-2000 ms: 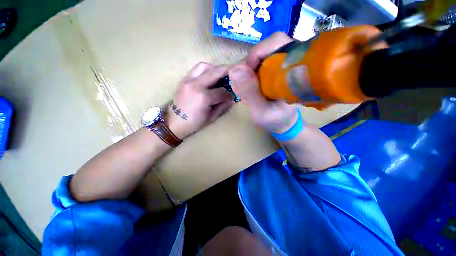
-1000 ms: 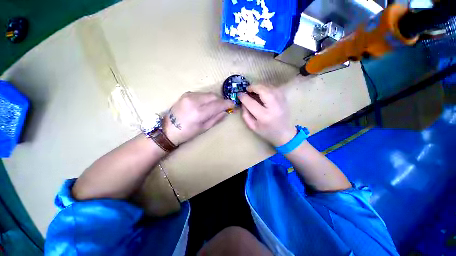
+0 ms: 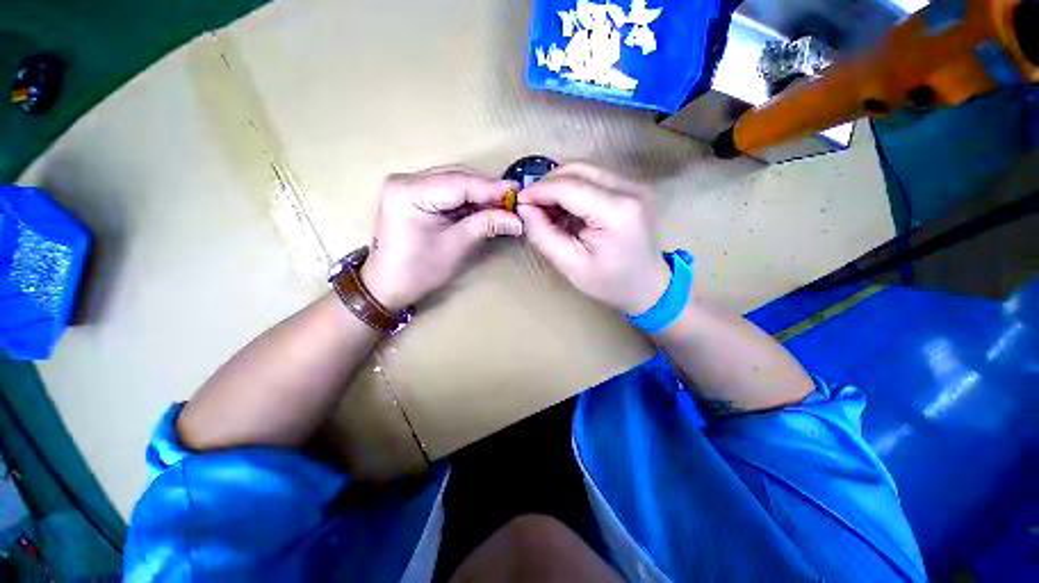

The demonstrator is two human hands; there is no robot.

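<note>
A small orange-yellow part is between the fingertips of both hands at the picture's centre. A round dark unit shows just behind the fingertips, its near part hidden by them. My left hand pinches the orange-yellow part from the left, thumb and fingers together. My right hand has its thumb and finger closed at the part's right side. Whether the fingers also touch the round unit cannot be told.
An orange screwdriver hangs at upper right, over a metal box. A blue bin with white pieces stands at the top. Another blue bin is at the left edge. Another dark unit lies on the green surface.
The screwdriver has moved from the hands to the upper right. The round unit, held at first, now shows behind the fingers. Both hands have come together on the orange-yellow part.
</note>
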